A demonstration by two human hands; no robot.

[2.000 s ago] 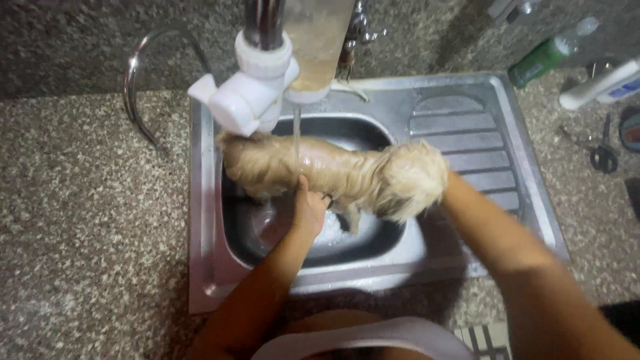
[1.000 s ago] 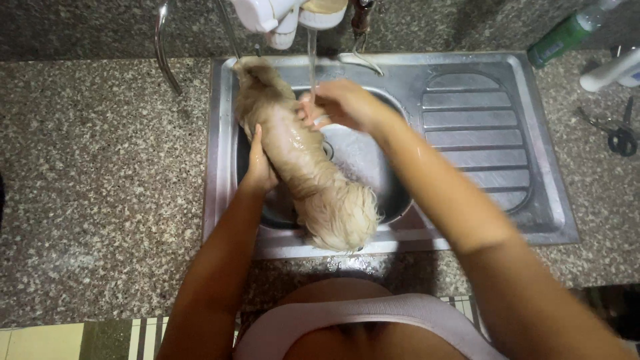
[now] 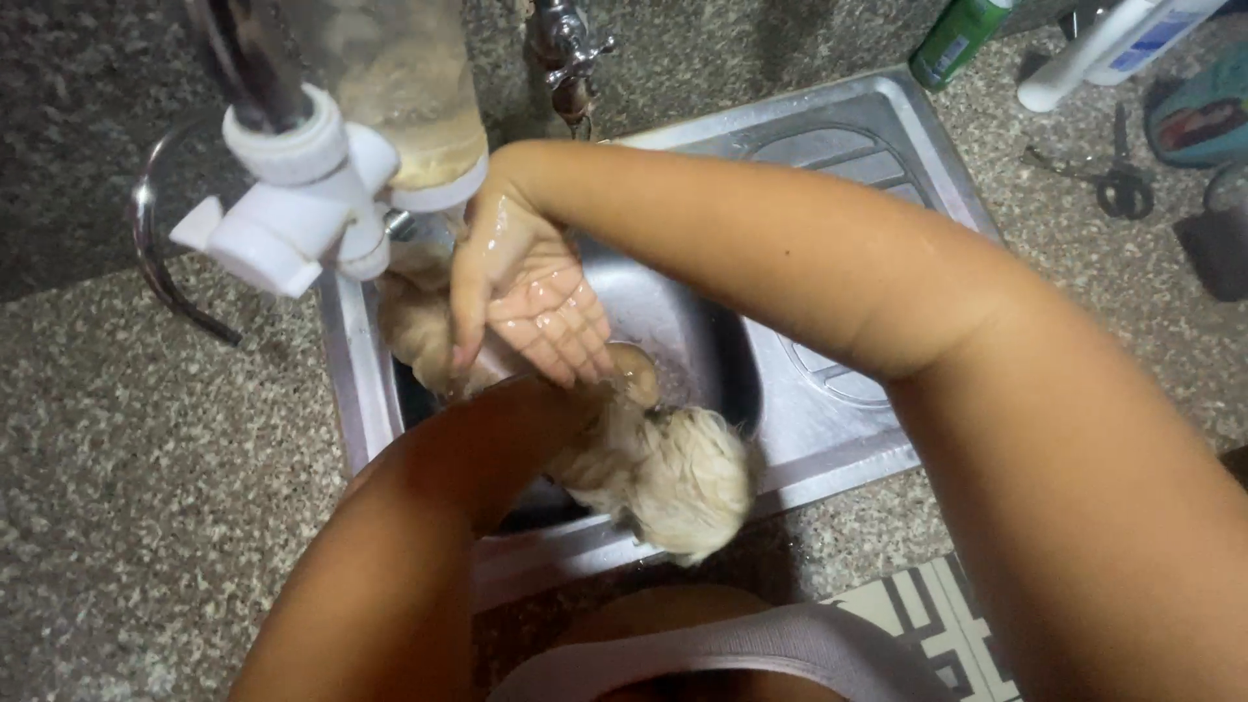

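Note:
A wet, cream-coloured small dog (image 3: 687, 483) stands in the bowl of a stainless steel sink (image 3: 848, 448), its head by the near rim and its rear at the far left. My right hand (image 3: 536, 297) is wet, palm up with fingers spread, under the white outlet of a water filter (image 3: 439, 185) and above the dog's back. My left hand (image 3: 585, 395) lies across the dog's body behind its head; its fingers are mostly hidden, so its grip is unclear. The sink drain strainer is partly covered.
A white plastic diverter valve (image 3: 283, 224) hangs over the sink's left corner. A metal tap (image 3: 565, 58) is on the back wall. Curved metal tubing (image 3: 146, 234) stands left. Right of the drainboard are a green bottle (image 3: 955, 44), white tubes (image 3: 1082, 58) and black scissors (image 3: 1121, 185).
Since one second ago, my right hand has turned palm up under the filter outlet, and my left arm now reaches across the dog. The view has shifted closer.

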